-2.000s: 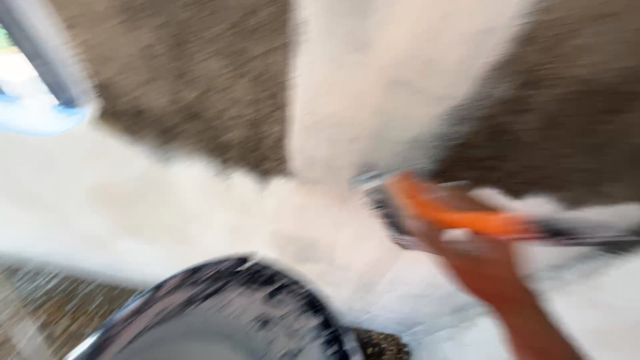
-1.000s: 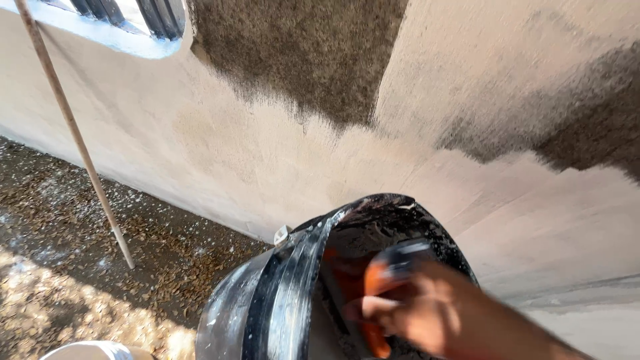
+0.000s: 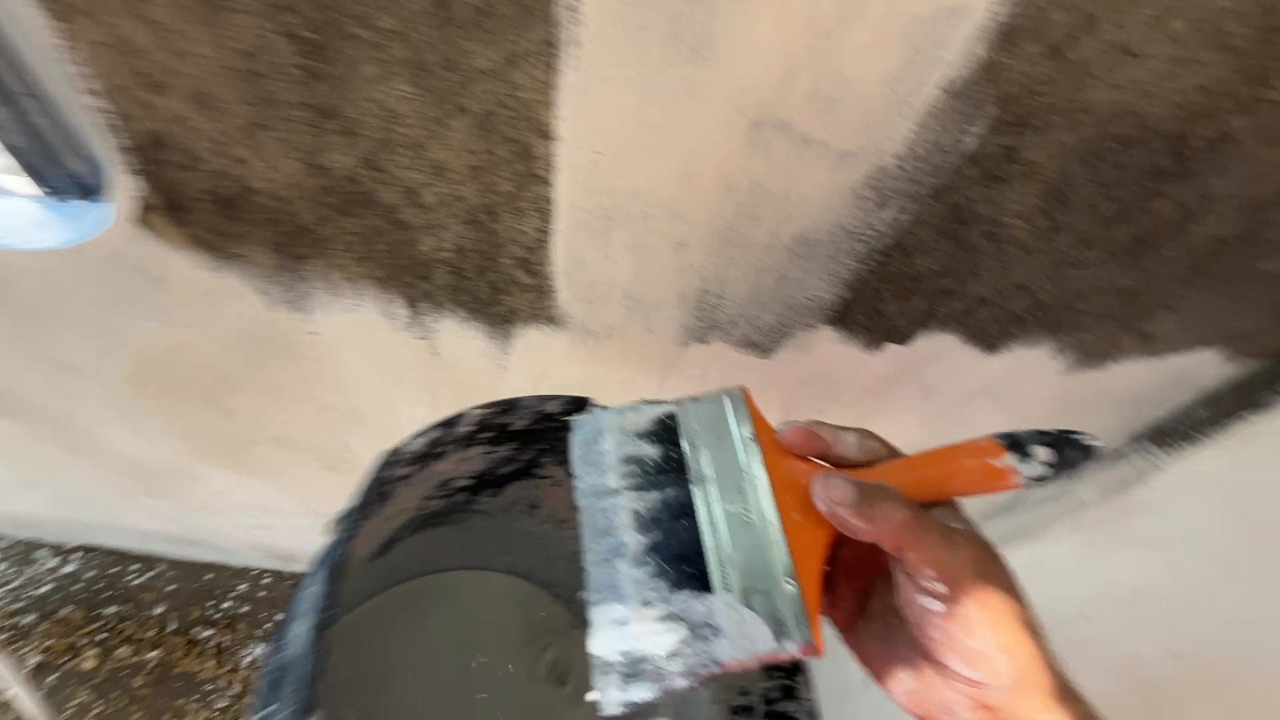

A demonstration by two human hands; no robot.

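My right hand [image 3: 930, 590] grips the orange handle of a wide flat paintbrush [image 3: 745, 520]. Pale wet coating covers much of its dark bristles, and the metal ferrule is smeared too. The brush hangs over the right part of a black bucket [image 3: 460, 430], whose inner wall is streaked. Inside the bucket lies a thick grey liquid [image 3: 450, 640]. Behind stands a wall [image 3: 650, 200] with a pale coat along its lower part and up a middle strip, and rough brown patches on either side. My left hand is out of view.
At the upper left is the corner of a window opening [image 3: 60, 210] with a pale blue edge. Ground [image 3: 130, 630] strewn with dry leaves and white spatters lies at the lower left, where part of a pale pole [image 3: 20, 690] shows.
One second ago my right hand was down in the bucket with the orange-handled brush; now hand and brush are raised above it. The view has shifted nearer the wall.
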